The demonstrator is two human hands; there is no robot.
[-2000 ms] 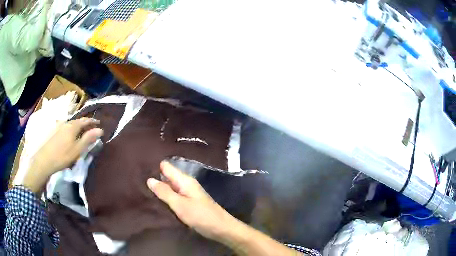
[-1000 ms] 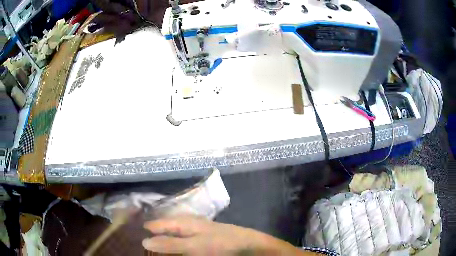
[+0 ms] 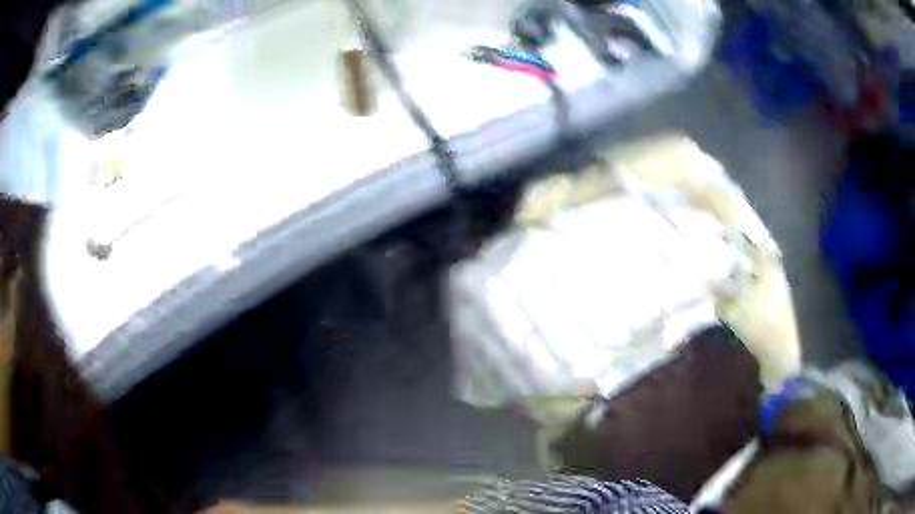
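Observation:
The picture is badly blurred. A white quilted padded piece (image 3: 602, 291) lies right of centre on a cream bundle (image 3: 768, 301). A dark brown cloth piece (image 3: 682, 412) lies against its lower right side. More dark brown cloth (image 3: 50, 402) shows at the lower left. My right hand (image 3: 236, 508) is only a thin blurred strip of skin at the bottom edge, with the forearm and checked sleeve to its right; its fingers and anything held are hidden. My left hand is not in view.
The white sewing table (image 3: 251, 161) curves across the upper left. A brown strip (image 3: 357, 82), a black cable (image 3: 406, 100) and a pink and blue tool (image 3: 517, 63) are on it. A tan-brown garment (image 3: 813, 462) is at lower right, with blue shapes (image 3: 873, 251) at far right.
The view has swung right, so the table and machine sit farther left and the quilted piece nearer the centre. The brown piece beside it has come into view. My right hand is now mostly cut off.

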